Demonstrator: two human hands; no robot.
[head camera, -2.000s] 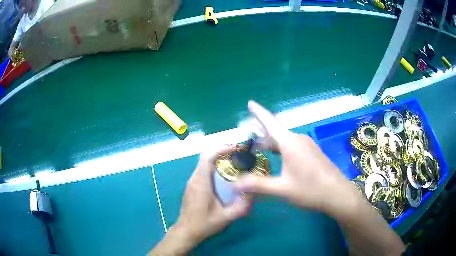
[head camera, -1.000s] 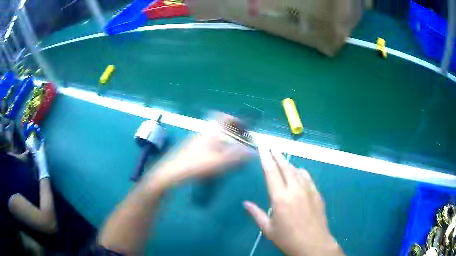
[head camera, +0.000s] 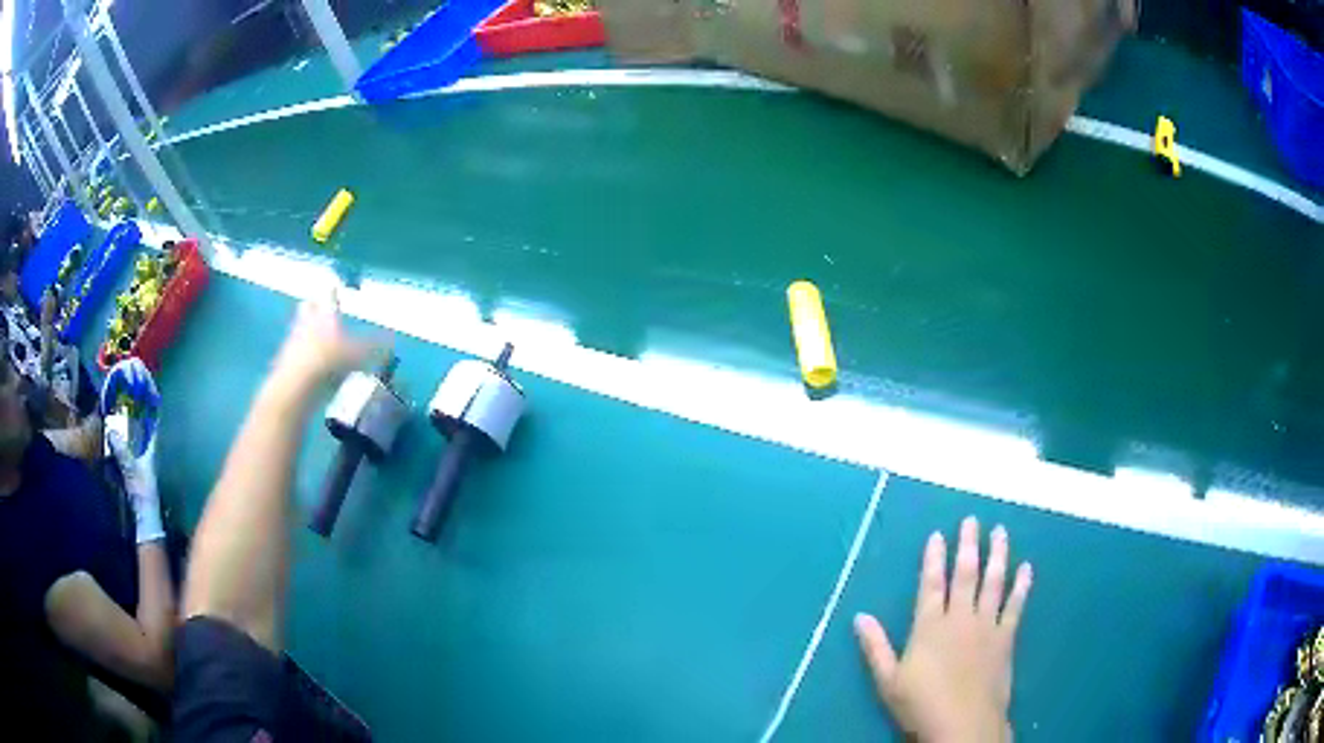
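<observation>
Two cylindrical units lie side by side on the green worktop, left of centre: the left one (head camera: 369, 414) and the right one (head camera: 476, 405). Each has a grey-white drum, a short thin rod end towards the belt and a long black handle towards me. My left hand (head camera: 323, 349) is blurred, just beyond and left of the left unit, near the pale rail. Its fingers are unclear, and I cannot tell if it holds anything. My right hand (head camera: 955, 646) is palm down over the worktop, fingers spread, empty.
A blue parts bin (head camera: 1252, 639) with rings is cut off at lower right. Yellow tubes (head camera: 813, 337) lie on the green belt (head camera: 610, 203). A carton (head camera: 929, 73) stands across it. At left are a red bin (head camera: 177, 312) and a person with a gloved hand (head camera: 138, 472).
The view has swung left. A second unit now lies on the worktop beside the first. My hands, earlier together on a unit with a gold ring, are now far apart.
</observation>
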